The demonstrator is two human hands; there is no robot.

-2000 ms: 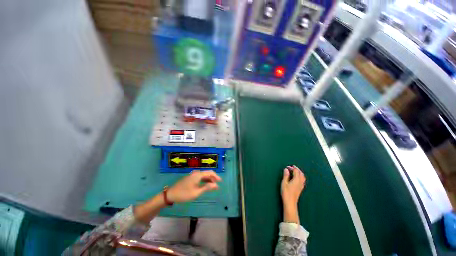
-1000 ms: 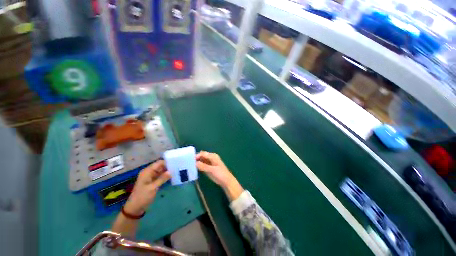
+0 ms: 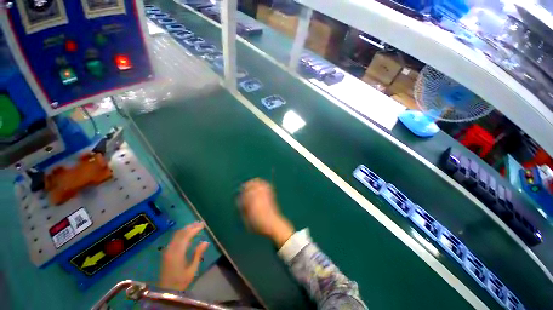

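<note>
My left hand (image 3: 182, 257) is near the bench's front edge, fingers apart and empty. My right hand (image 3: 261, 207) is over the green conveyor belt (image 3: 315, 227), blurred, with its fingers curled. Whether it holds anything cannot be told. The pale workpiece is not visible. The orange-brown fixture nest (image 3: 79, 177) sits bare on the perforated base plate (image 3: 115, 203) at the left. Below the plate is the blue block (image 3: 160, 219) with the yellow arrow label.
The blue control panel (image 3: 85, 51) stands at the upper left. Workpieces lie end to end beyond the white line (image 3: 418, 212), with others (image 3: 273, 102) farther up. A white post (image 3: 228, 45) stands beside the belt. A blue fan (image 3: 418, 123) is beyond it.
The view has swung right. The pale workpiece held between both hands a second ago is out of sight. The hands have parted. The nest held a workpiece two seconds ago and is now bare.
</note>
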